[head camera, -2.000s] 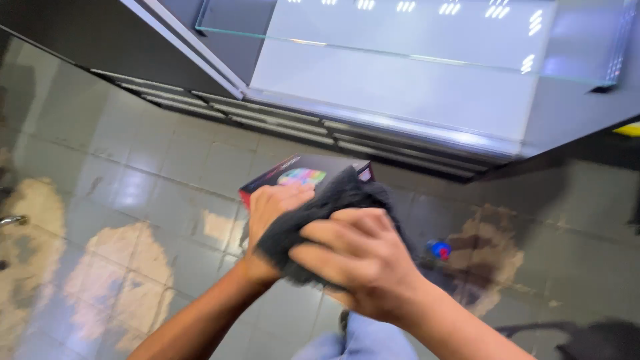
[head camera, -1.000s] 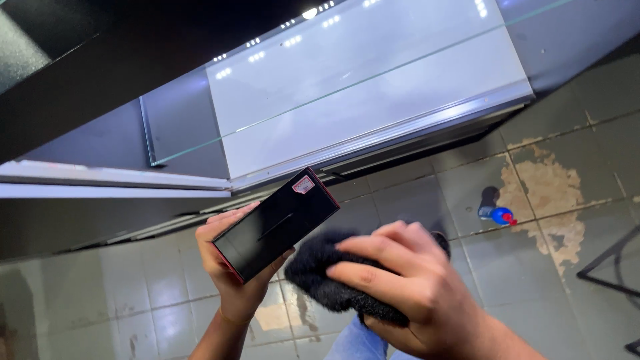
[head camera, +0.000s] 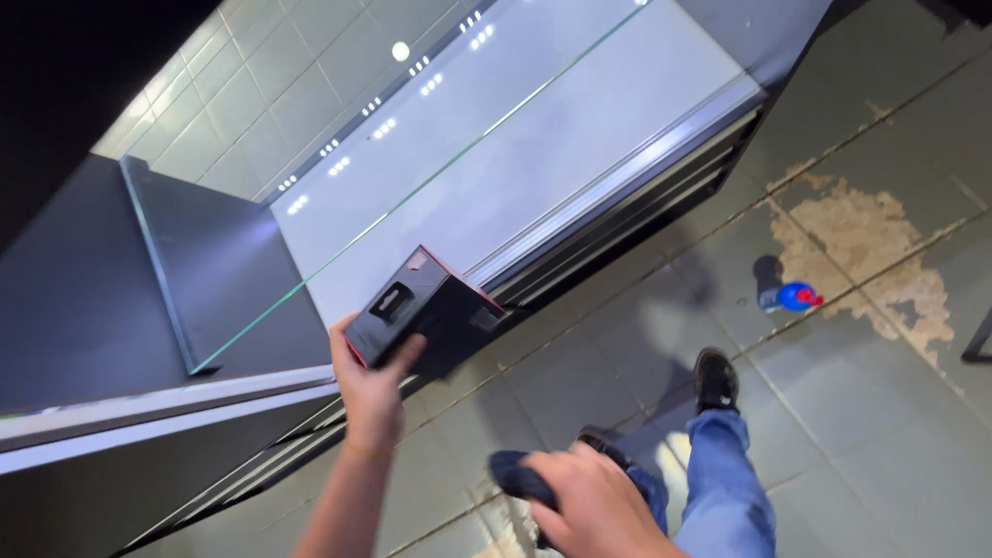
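A dark box with red edges (head camera: 457, 325) is gripped at its lower left end by my left hand (head camera: 376, 380), the thumb across its near face. The box is tilted, over the front edge of a glass display case (head camera: 620, 186). Lower and to the right, my right hand (head camera: 585, 496) is closed around a bunched black cloth (head camera: 521, 477), apart from the box. My right hand is somewhat blurred.
A glass shelf (head camera: 465, 147) crosses the case above its white base. On the grey tiled floor stands or lies a bottle with a blue and red top (head camera: 797, 297). My shoe (head camera: 715, 380) is near it. A dark metal frame (head camera: 980, 341) shows at the right edge.
The box in my left hand has turned and is now over the case's front edge. My right hand with the cloth has moved away from the box. The view has turned.
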